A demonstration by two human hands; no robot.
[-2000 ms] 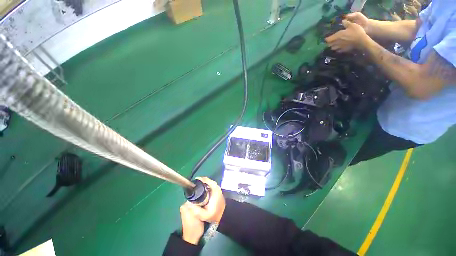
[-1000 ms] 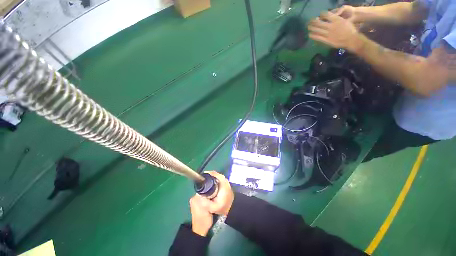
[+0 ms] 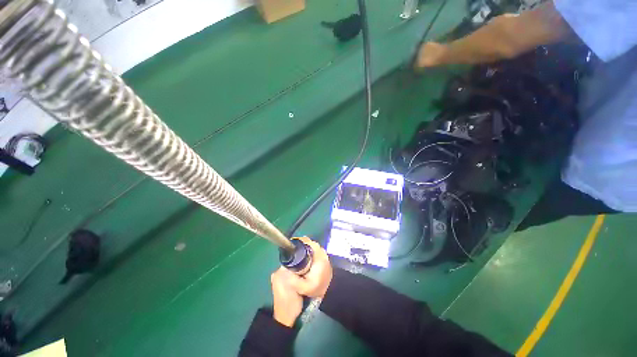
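The electric screwdriver (image 3: 296,256) is upright, seen from above, with the silvery coil spring (image 3: 164,157) running from its top to the upper left. My right hand (image 3: 319,269) is closed around the screwdriver. My left hand (image 3: 287,294) is against my right hand, just below and left of it. Whatever my left hand holds is hidden under the hands. The white screw feeder (image 3: 367,206), with a dark window on top, stands right of my hands. The black power cord (image 3: 368,104) runs up from the screwdriver.
A large heap of black workpieces with wire loops (image 3: 475,153) lies right of the feeder. Single black workpieces (image 3: 83,254) lie at the left and top. A person's arm (image 3: 489,43) reaches in at the upper right. A yellow sheet (image 3: 49,349) shows at the lower left.
The other person's hand has moved off the heap towards the line, and a black workpiece now lies at the top. My hands stay together on the screwdriver; the view has shifted slightly.
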